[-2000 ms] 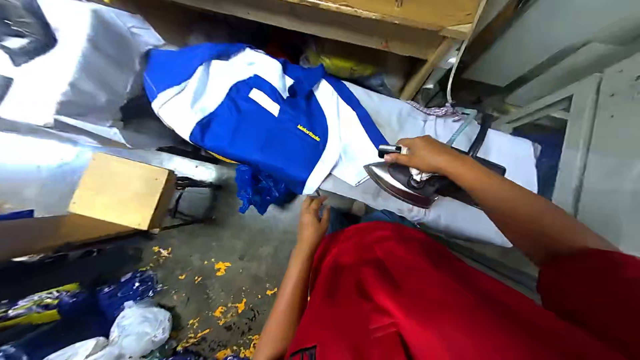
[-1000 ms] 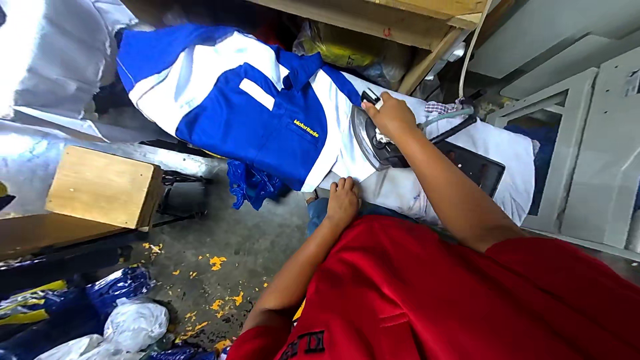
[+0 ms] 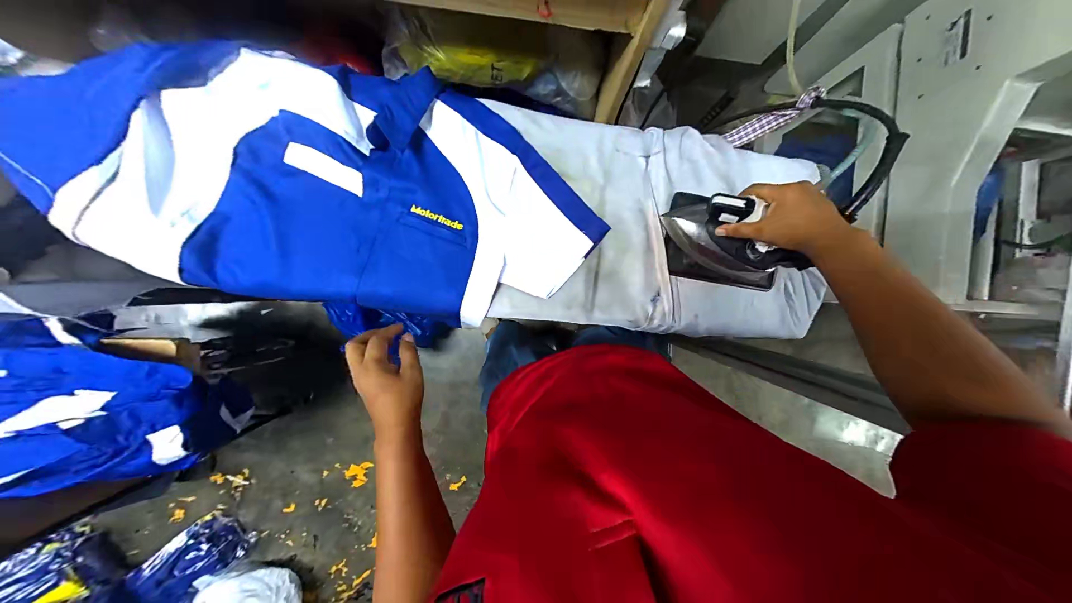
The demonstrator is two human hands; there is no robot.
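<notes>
A blue and white short-sleeved shirt (image 3: 327, 226) lies spread over the left part of a cloth-covered ironing board (image 3: 578, 285), its white sleeve flat toward the middle. My right hand (image 3: 791, 222) grips the handle of an electric iron (image 3: 712, 243), which sits on a dark rest plate (image 3: 741, 278) at the board's right end, clear of the shirt. My left hand (image 3: 387, 368) is just below the board's near edge, by the shirt's lower edge and a hanging blue plastic bag (image 3: 419, 328). Its fingers are apart and nothing shows in them.
A wooden shelf (image 3: 536, 12) with plastic-wrapped goods (image 3: 486, 63) stands behind the board. The iron's black cord (image 3: 892, 151) loops at the right, near a grey metal frame (image 3: 930, 167). More blue garments (image 3: 92, 410) lie at the left; bagged items (image 3: 251, 586) and yellow scraps are on the floor.
My right hand has moved the iron right, off the white sleeve and onto the rest plate. My left hand has left the sleeve's edge and moved left.
</notes>
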